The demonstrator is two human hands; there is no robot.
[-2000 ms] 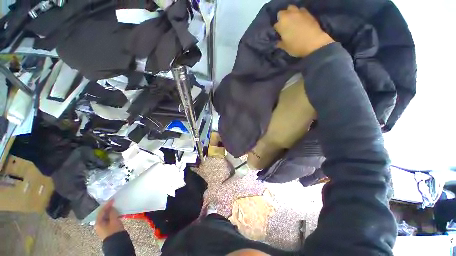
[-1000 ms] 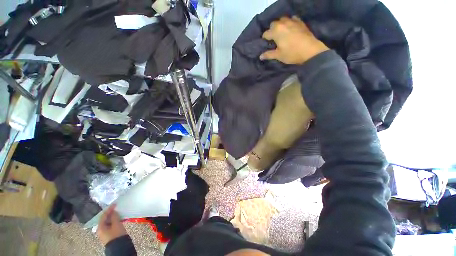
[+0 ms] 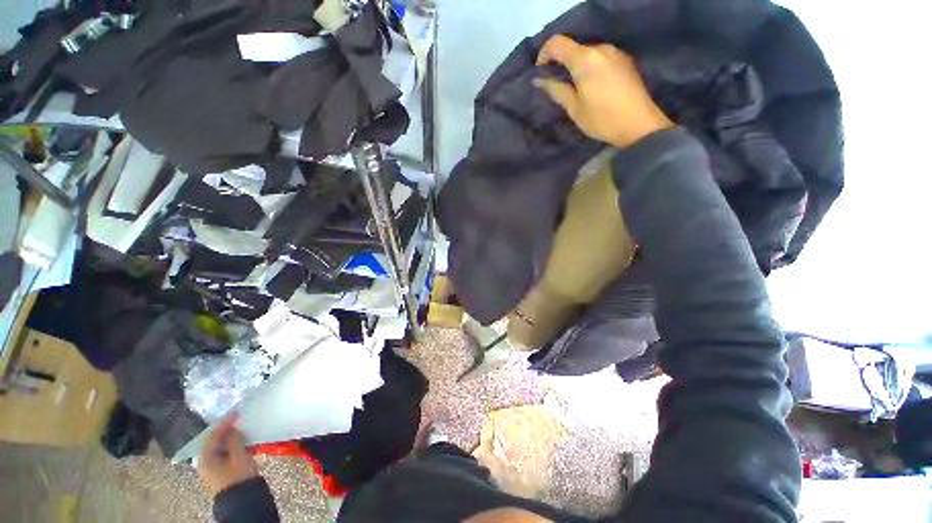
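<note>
The dark puffer jacket (image 3: 787, 112) hangs by the pale wall at the upper right. My right hand (image 3: 603, 90) is on its upper left part, with fingers curled on the dark fabric. The tan panel (image 3: 583, 255) shows beneath the jacket, partly hidden by my right sleeve. My left hand (image 3: 225, 457) at the lower left holds the pale paper pattern (image 3: 307, 398) by its near corner. The pattern slants up to the right, with jagged white edges at its far end.
The rack of cut pieces (image 3: 375, 194) stands at the left, draped with black, grey and white pieces. A clear plastic bag (image 3: 220, 380) lies beyond the paper pattern. A dark heap with a red edge (image 3: 332, 480) and tan paper (image 3: 519, 439) lie on the speckled floor.
My right hand has shifted slightly on the jacket and its fingers have curled into the fabric, whose folds have changed. My left hand and the pattern have barely moved.
</note>
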